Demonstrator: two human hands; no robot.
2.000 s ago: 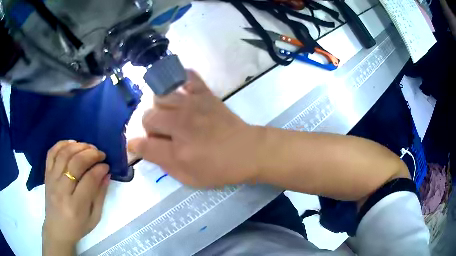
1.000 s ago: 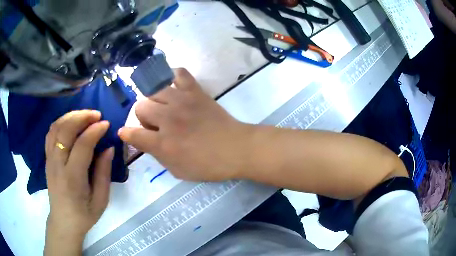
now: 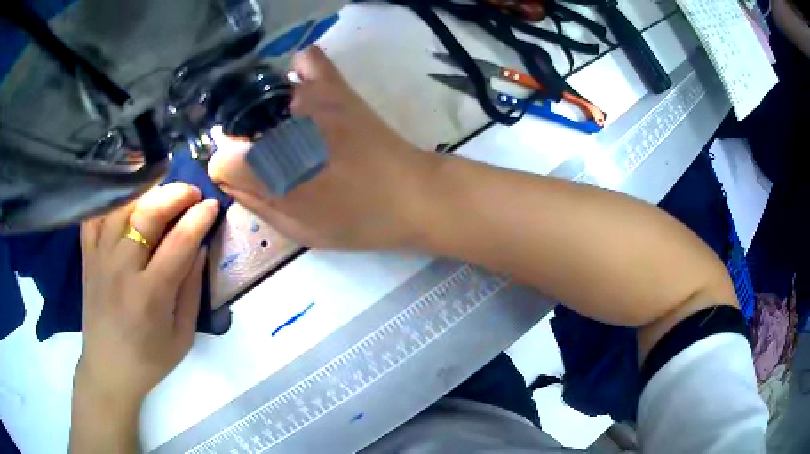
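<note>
The navy fabric panel lies under the sewing machine head, largely hidden by my hands and the machine. My left hand, with a gold ring, presses on the panel with bent fingers, left of the needle area. My right hand is behind the grey ribbed knob. Its thumb side touches the panel's edge near the needle, and its index finger reaches up beside the machine head. The needle itself is not clear. The needle plate shows between and below my hands.
Snips with orange and blue handles lie among loose black strips. A black-handled tool is right of them. The ruler scale runs along the table's front edge. A written paper is at upper right, a blue basket at right.
My right hand has moved up and forward, beside the needle area. My left hand has moved slightly right, with its fingertips closer to the needle. More of the needle plate shows and less of the panel.
</note>
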